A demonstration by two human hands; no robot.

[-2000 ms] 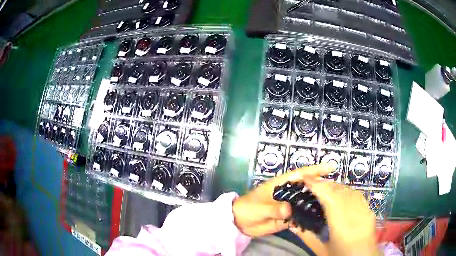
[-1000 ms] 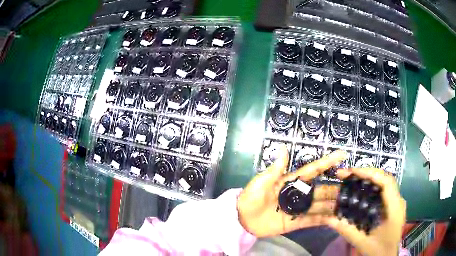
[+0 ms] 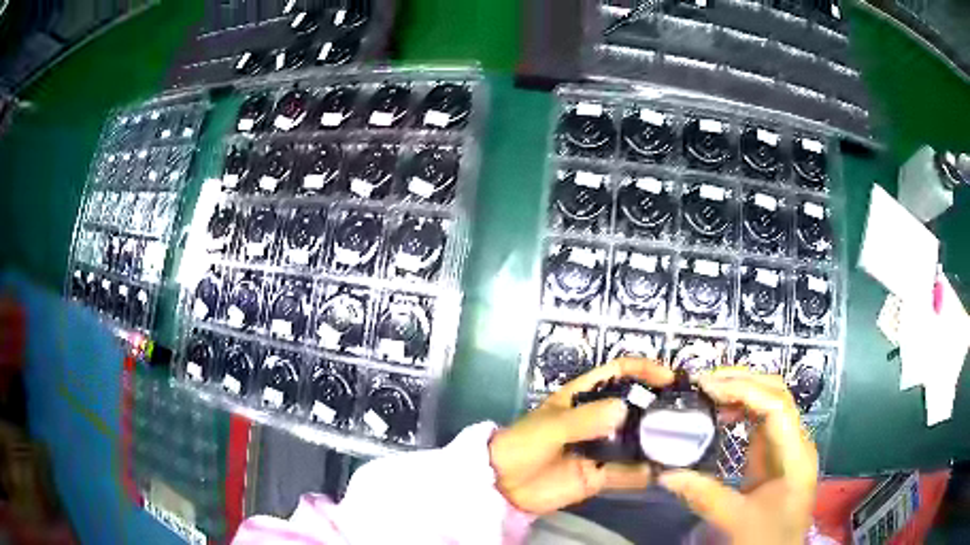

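Observation:
My left hand [image 3: 548, 452] and my right hand [image 3: 761, 458] are at the lower centre, over the front edge of the right tray. My left hand holds a black lens assembly [image 3: 604, 420] with a small white label. My right hand's fingers hold round black units, the front one [image 3: 676, 434] showing a bright reflecting face; how many is hidden. The units touch or lie close together between the hands. The right clear blister tray [image 3: 542, 309] holds rows of round black labelled units; my hands cover part of its front.
A filled clear tray [image 3: 452, 319] stands left of centre, with a partly filled one [image 3: 138, 192] at far left. Dark ridged trays [image 3: 734, 69] lie at the back. A whitish bottle [image 3: 925, 183] and paper sheets [image 3: 899, 243] lie right. A red bin [image 3: 835, 511] is below the front edge.
My open left palm has closed its fingers around its unit. My right hand has brought its black units against it, and a bright round face now shows. The view has shifted slightly.

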